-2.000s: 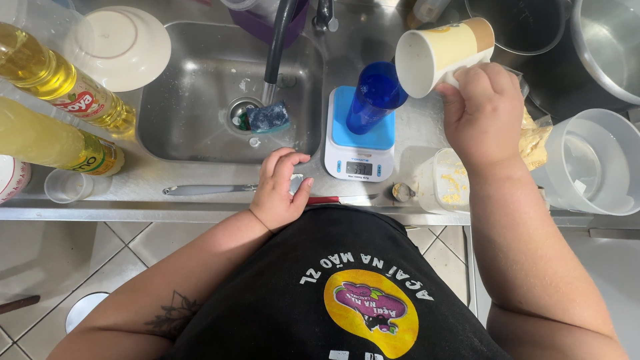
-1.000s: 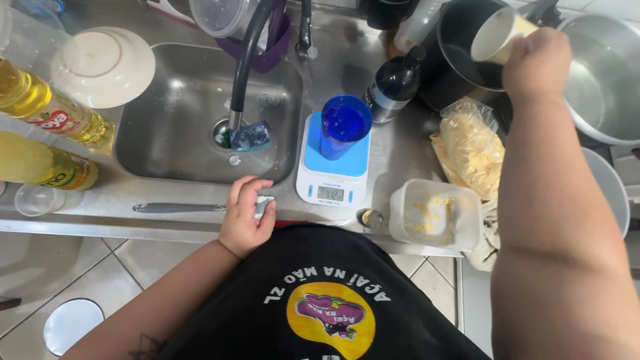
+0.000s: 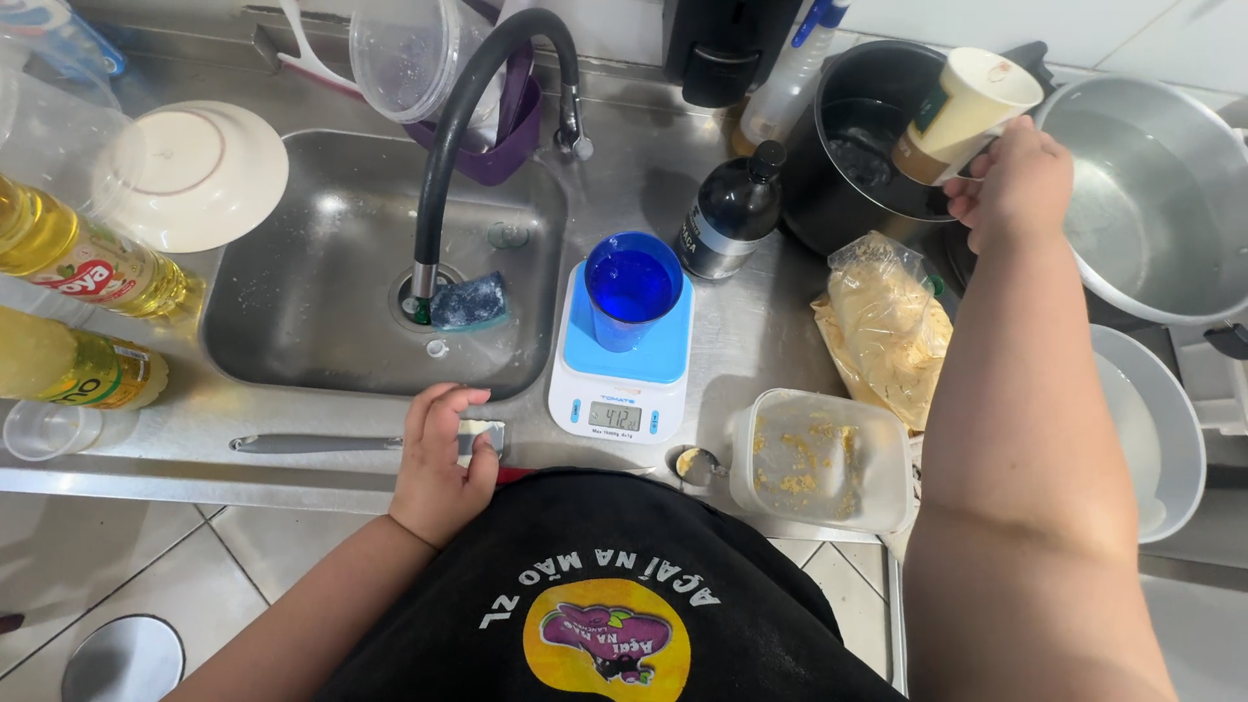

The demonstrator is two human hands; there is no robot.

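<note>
My right hand grips a mug with a cream and brown pattern, held tilted over a dark cooking pot at the upper right. My left hand rests on the counter's front edge with fingers slightly curled, beside the pale head of a spatula with a grey handle; whether it grips it I cannot tell. A blue plastic cup holding liquid stands on a white and blue digital kitchen scale, whose display is lit or showing digits.
The steel sink holds a blue sponge under the black faucet. Oil bottles and a plate are left. A dark bottle, plastic tub, bagged powder and metal pan stand right.
My right hand has carried the mug away from beside the blue cup, to the right, and it is now over the dark pot. My left hand has stayed by the counter edge.
</note>
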